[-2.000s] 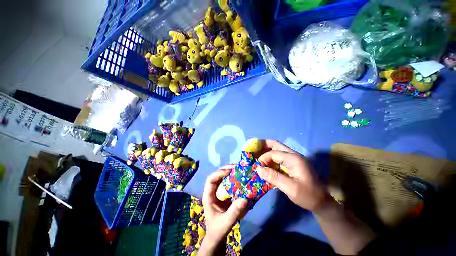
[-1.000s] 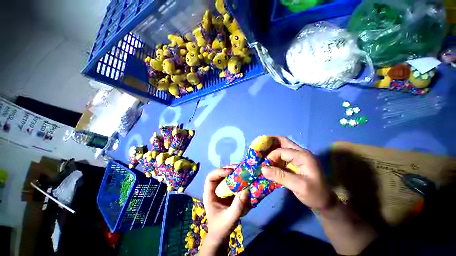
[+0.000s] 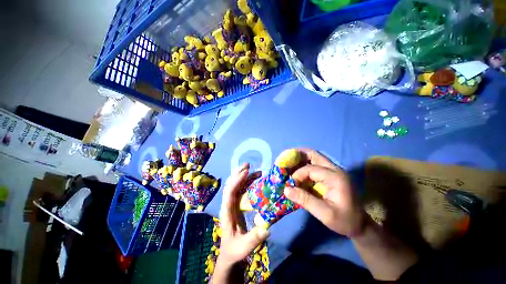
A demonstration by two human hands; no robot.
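A small plush toy point(image 3: 272, 193) with a yellow head and a red, blue and white print outfit is held over the blue table cover point(image 3: 310, 127). My right hand point(image 3: 324, 191) pinches it at its head and upper side between thumb and fingers. My left hand point(image 3: 237, 219) is at its lower left side with the fingers spread and raised; the palm is beside the toy, and whether it touches is hard to tell. A dark tool point(image 3: 465, 203), perhaps a glue gun, lies on brown cardboard point(image 3: 410, 188) at the right.
Similar toys point(image 3: 191, 183) stand clustered at left. A blue crate point(image 3: 183, 111) lies on its side with toys inside. A lower crate point(image 3: 191, 238) and small basket point(image 3: 125, 222) are at lower left. White point(image 3: 358, 58) and green point(image 3: 444, 33) bags, small white pieces point(image 3: 388, 126) and clear rods point(image 3: 455, 117) are at right.
My left hand has loosened from the toy, and its fingers have straightened and lifted. The toy has turned a little in my right hand.
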